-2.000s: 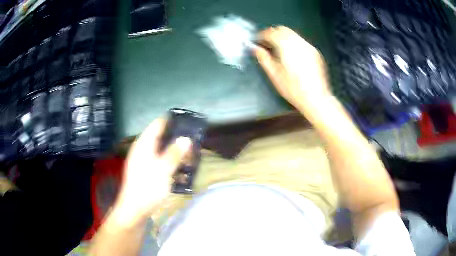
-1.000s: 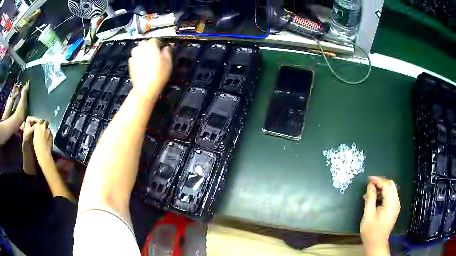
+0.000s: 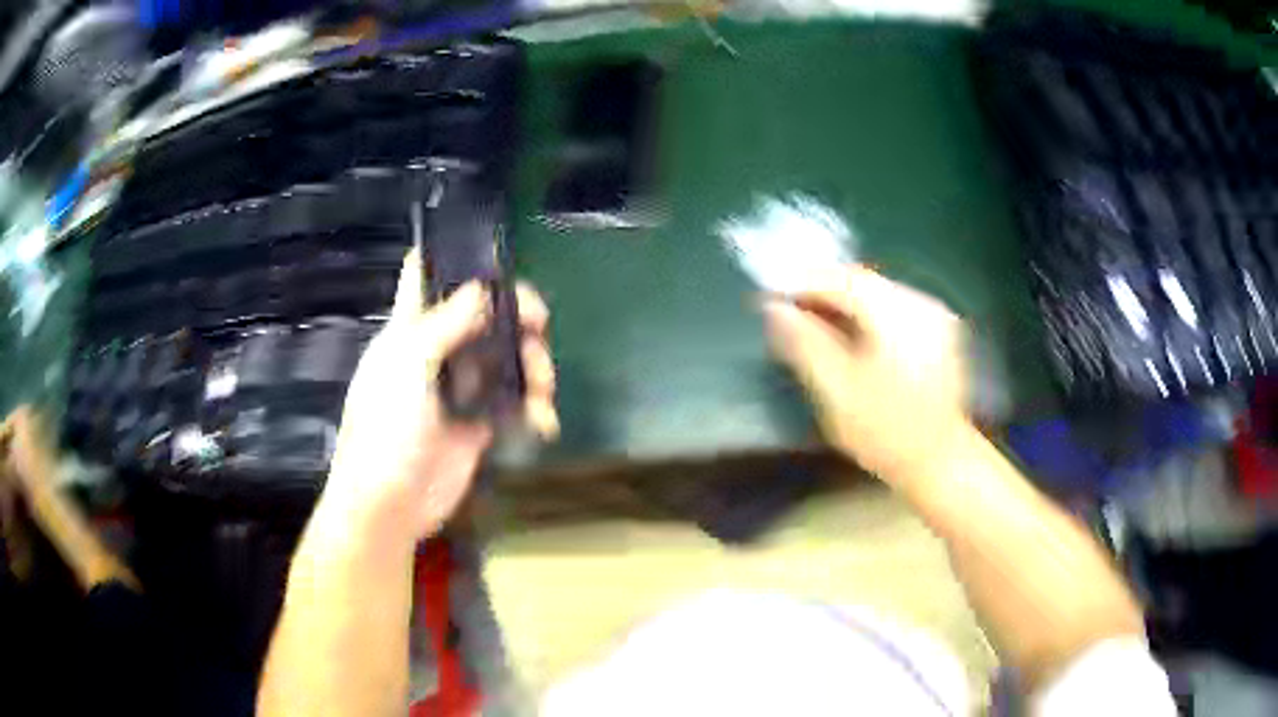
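The picture is blurred. My left hand [image 3: 435,406] holds a black phone housing [image 3: 470,252] upright, over the right edge of the left blister tray [image 3: 266,266]. My right hand [image 3: 876,357] is at the near right edge of the pile of small clear parts [image 3: 792,241] on the green surface. Its thumb and fingertips are close together; whether a part is between them cannot be seen. A black smartphone [image 3: 606,140] lies flat to the left of the pile.
Another blister tray [image 3: 1163,238] stands at the right. A person's arm [image 3: 63,511] shows at the far left. Cluttered items lie along the back left edge. Something red [image 3: 446,630] is below the bench edge.
The view has swung left to right across the bench. My left hand, empty-looking over the left tray before, now holds a housing. My right hand has moved to the pile.
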